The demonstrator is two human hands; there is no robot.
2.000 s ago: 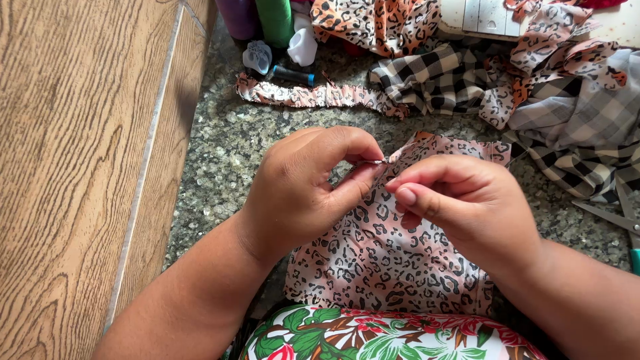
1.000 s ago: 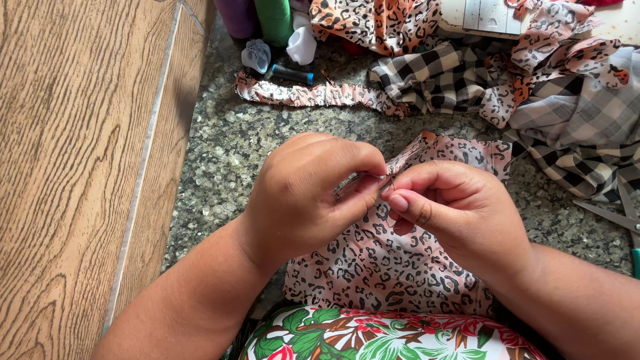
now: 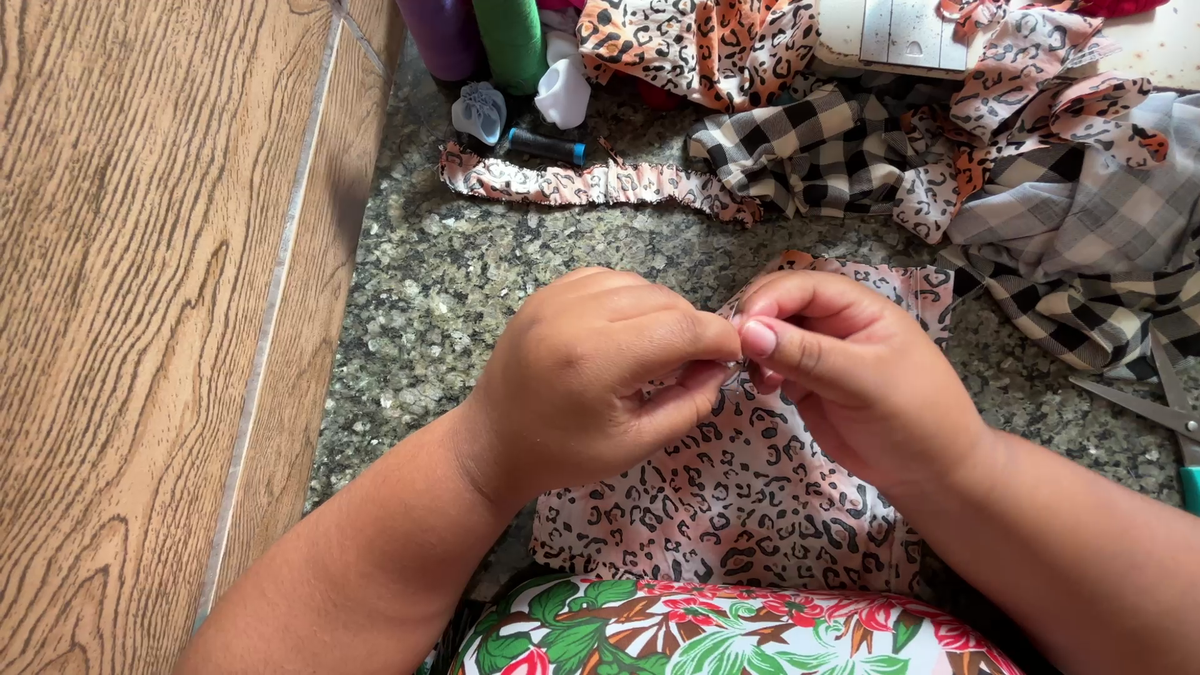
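A piece of pink leopard-print fabric (image 3: 750, 497) lies on the speckled stone counter (image 3: 422, 291), its upper edge raised between my hands. My left hand (image 3: 609, 375) pinches that edge between thumb and index finger. Close against it, fingertips meeting, my right hand (image 3: 834, 366) has thumb and index finger pressed together at the same spot. Whatever small item sits between the right fingertips is too hidden to name. A gathered leopard-print strip (image 3: 600, 183) lies beyond the hands, beside a small spool of dark thread (image 3: 547, 147).
Purple (image 3: 441, 37) and green thread cones (image 3: 509, 42) stand at the back. Black-and-white checked fabric (image 3: 816, 150) and leopard-print scraps (image 3: 703, 47) are heaped near a sewing machine's base (image 3: 923, 33). Open scissors (image 3: 1167, 412) lie at the right. Wood-patterned tiles (image 3: 150, 281) border the counter's left side.
My right hand has moved left and slightly up, from a small distance away two seconds ago to touching my left fingertips. The left hand has stayed near the same place.
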